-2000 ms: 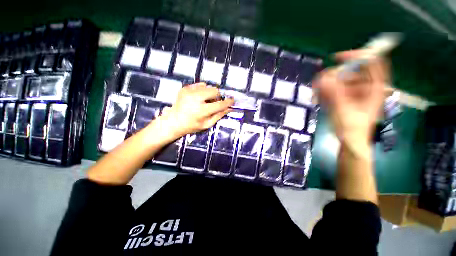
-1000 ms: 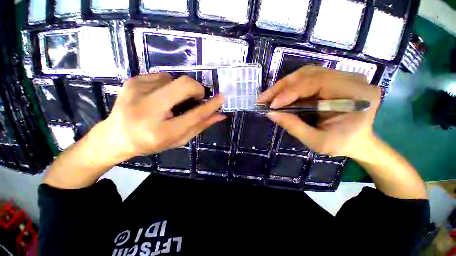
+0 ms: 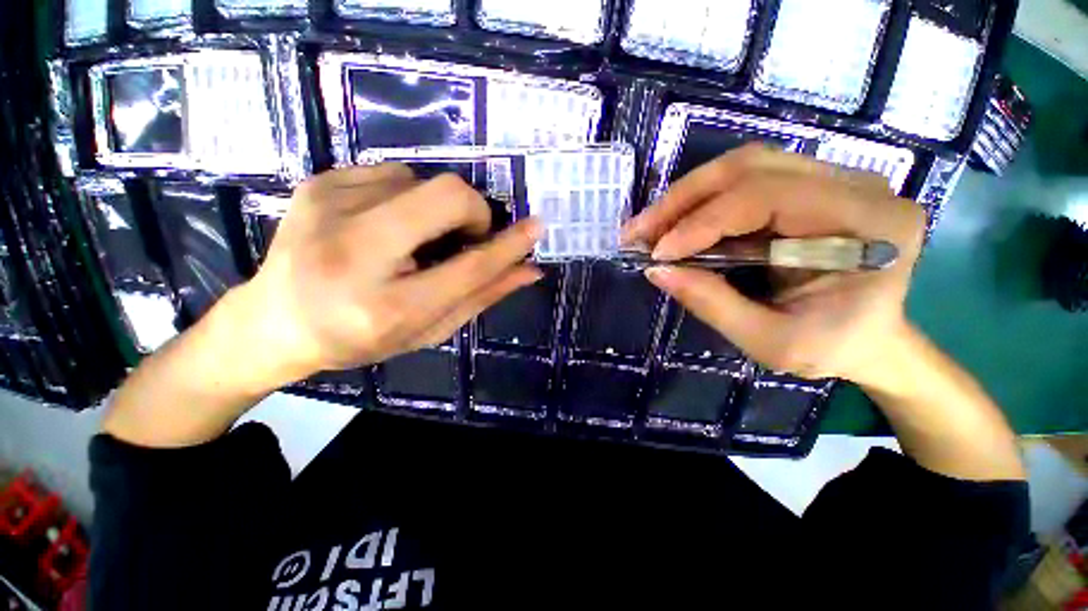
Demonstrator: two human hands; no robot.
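Note:
A front housing [image 3: 580, 201] with a white gridded keypad block lies over the middle of the black blister tray [image 3: 597, 432]. My left hand [image 3: 370, 269] holds the housing, its fingertips at the left edge of the white block; the hand hides the housing's left part. My right hand [image 3: 782, 257] grips a slim pen-like tool [image 3: 823, 252] with a pale section and a dark end. The tool's thin metal end points left, at the lower right corner of the white block. Its exact tip is too small to make out.
Other housings [image 3: 185, 113] sit in the tray pockets around my hands. Stacked trays [image 3: 36, 275] stand at the left. Small ridged bundles [image 3: 1000, 124] and a dark object [image 3: 1062, 257] are on the green surface at the right. Red objects [image 3: 42, 525] are at the lower left.
My right hand has come from the right side to the housing with the tool. The view has moved closer to the tray. Over the last second the hands have barely moved.

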